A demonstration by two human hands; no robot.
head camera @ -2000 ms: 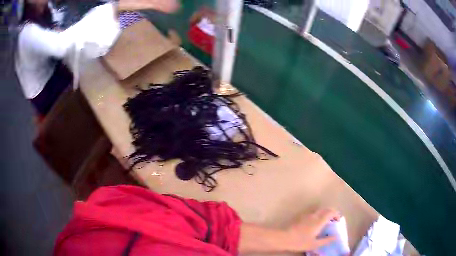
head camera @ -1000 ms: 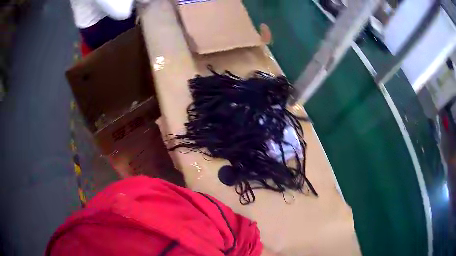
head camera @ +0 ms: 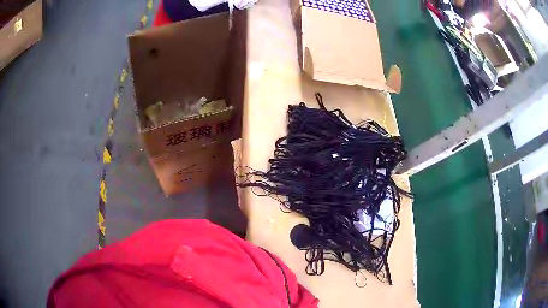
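No hand of mine shows; a red sleeve (head camera: 180,264) fills the lower left and its cuff end is cut off by the bottom edge. A large tangled heap of black cords (head camera: 336,168) lies on the cardboard table cover (head camera: 270,78). Thin loops spread from its left and lower sides. A dark round piece (head camera: 300,236) sits at its lower left. A pale bag (head camera: 375,216) shows partly under the cords at the lower right.
An open tan carton (head camera: 342,51) with a patterned item stands at the table's far end. A large open brown carton (head camera: 189,78) is left of the table. A pale metal post (head camera: 468,126) crosses the right side beside the green surface (head camera: 444,240). Part of a person shows at the top.
The view has swung left, so the heap now lies further right and more floor shows. My hand and the white sheets seen two seconds ago are out of view.
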